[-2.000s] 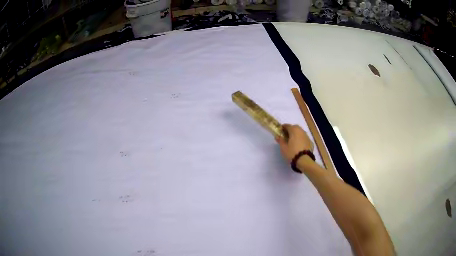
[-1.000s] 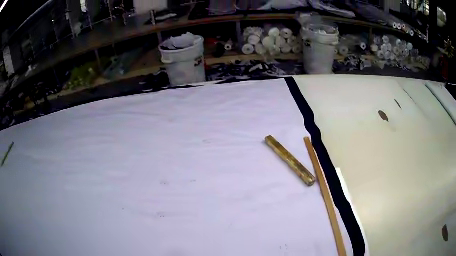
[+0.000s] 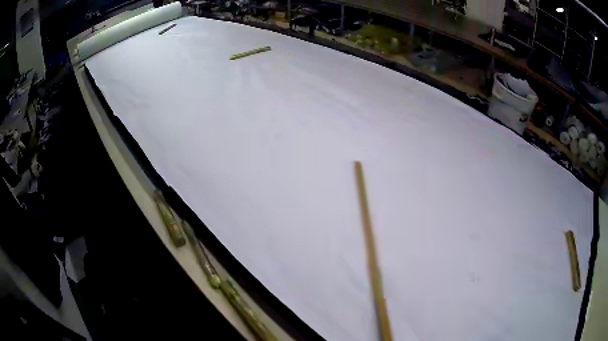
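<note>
A large white paper sheet point(image 3: 280, 126) covers the dark cloth, whose black edge point(image 3: 220, 250) shows along the near left side. A long tan wooden stick point(image 3: 368, 240) is over the paper at centre right, its lower end cut off by the picture's bottom edge; whether a hand holds it there is not visible. One yellow-brown weight point(image 3: 573, 261) lies on the paper near the right end. Another weight point(image 3: 251, 52) and a smaller-looking one point(image 3: 167, 28) lie on the paper toward the far end. Neither of my hands is in view.
Several weights point(image 3: 169, 218) lie in a row on the cream table edge point(image 3: 127, 166) at left. A thick white paper roll point(image 3: 130, 30) lies across the far end. A white bucket point(image 3: 512, 101) and shelves with white rolls point(image 3: 583, 143) stand beyond the table. The floor at left is dark and cluttered.
My view has swung left along the table. My right hand, earlier on the weight, let it go and left the picture. The wooden stick has moved from beside the black edge to farther in over the paper.
</note>
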